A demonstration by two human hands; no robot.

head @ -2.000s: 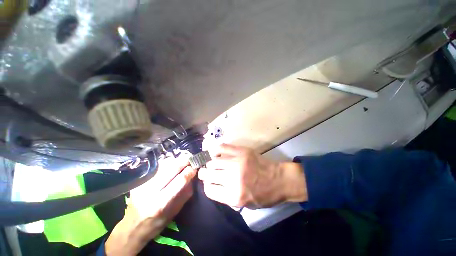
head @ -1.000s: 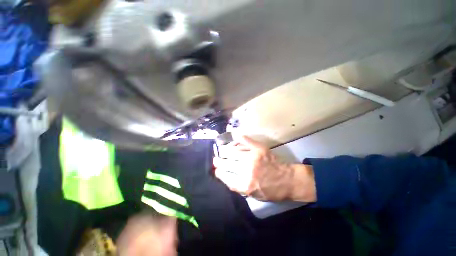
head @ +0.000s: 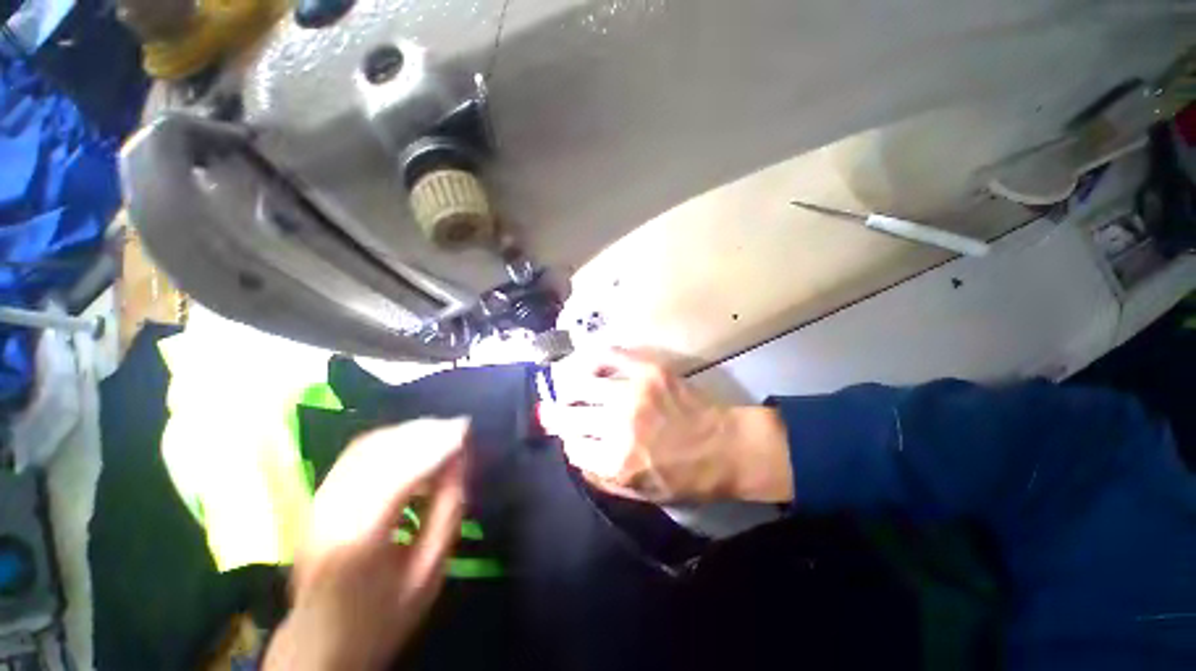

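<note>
The black garment panel [head: 558, 577] with neon-green stripes lies under the head of the sewing machine [head: 735, 105] and runs down toward the lap. My right hand [head: 649, 426] presses and pinches its edge just beside the small grey ribbed piece [head: 554, 345] near the presser foot. My left hand [head: 380, 524] is blurred, over the panel's striped part, fingers bent; whether it grips the cloth cannot be told. A bright neon-green piece [head: 236, 459] lies left of it. The needle area is partly lost in glare.
An awl-like tool [head: 925, 236] with a white handle lies on the machine bed [head: 787, 249], point toward the left. The beige ridged knob [head: 450, 207] sticks out from the machine head. Blue material [head: 53, 157] is piled at the far left.
My left hand has left the needle area, dropped toward the lap, then risen over the stripes. My right hand stays near the ribbed piece. The view has drawn back, showing more of the machine.
</note>
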